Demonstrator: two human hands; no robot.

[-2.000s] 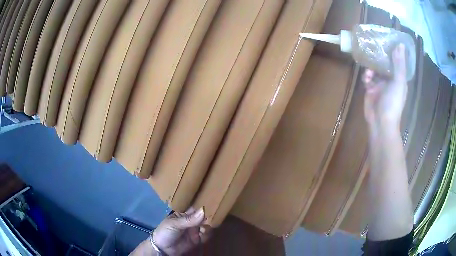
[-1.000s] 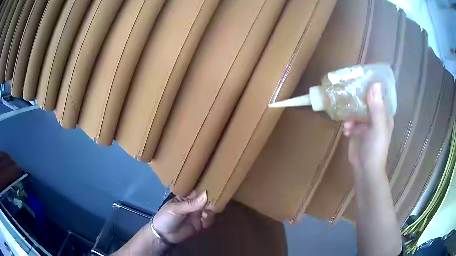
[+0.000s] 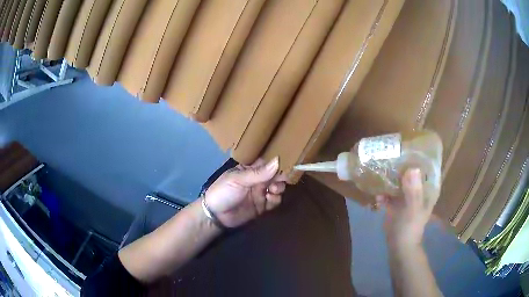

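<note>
Tan leather panels overlap in a wide row, each with a dark line along its raised edge. My left hand pinches the lower end of one panel between thumb and fingers. My right hand holds a clear squeeze bottle with amber contents and a pale label, lying sideways. Its long white nozzle points left, its tip at the lower end of the same panel, close to my left fingertips. A thin shiny glue line runs along that panel's edge. Similar shiny lines show on the panels to the right.
A blue-grey floor lies below the panels. A metal frame stands at the left. A rack with dark and blue things is at the lower left. Yellow strips and a pale yellow-green sheet are at the right edge.
The nozzle has moved down the panel edge to its lower end, and the shiny line is longer. My left hand still pinches the panel; it now appears higher and further right.
</note>
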